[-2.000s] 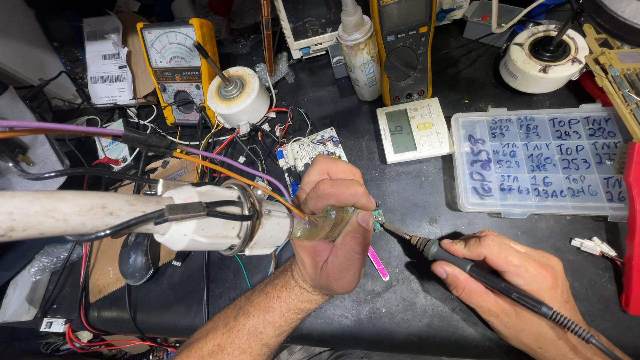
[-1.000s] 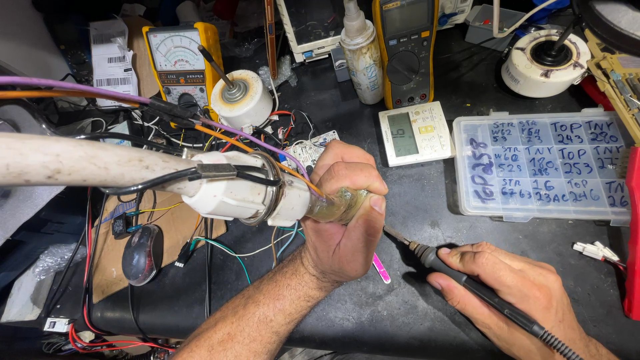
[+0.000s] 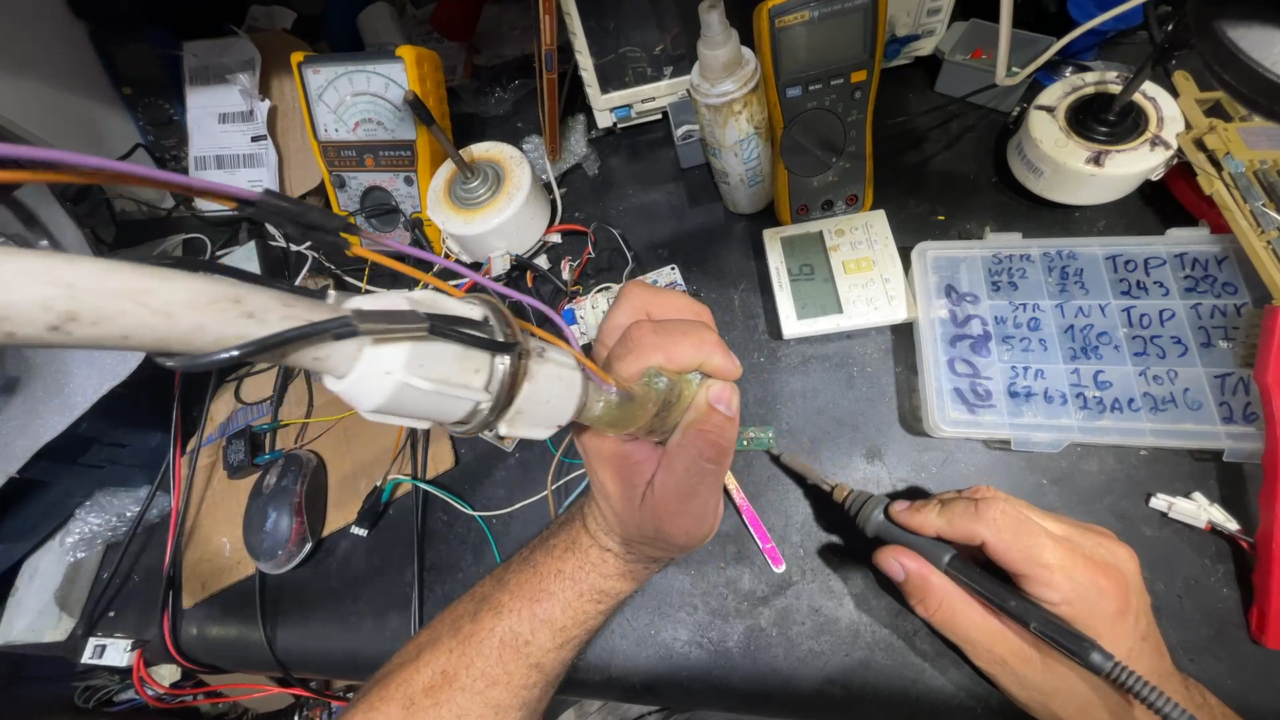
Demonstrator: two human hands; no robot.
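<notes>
My left hand [image 3: 660, 430] is closed around the yellowish, wrapped end [image 3: 640, 405] of a white arm-like tube [image 3: 430, 375] that has purple, orange and black wires along it. A small green circuit board [image 3: 757, 438] sticks out just right of that hand; how it is supported is hidden. In my right hand [image 3: 1040, 570] is a black-handled soldering iron [image 3: 940, 555], its tip close to the board's right end; contact cannot be told. Below the board lies a pink strip [image 3: 755, 525] on the dark work surface.
Behind the hands stand an analog multimeter [image 3: 370, 130], a white motor [image 3: 490, 205], a spray bottle [image 3: 732, 130], a Fluke digital multimeter [image 3: 820, 110] and a white remote controller [image 3: 838, 272]. A compartment box [image 3: 1085, 340] sits at right. At left are a computer mouse [image 3: 285, 510] and loose wires.
My left hand and the tube's end have shifted slightly from two seconds ago. The green board was visible then, was hidden one second ago, and shows again now. The iron has stayed in my right hand.
</notes>
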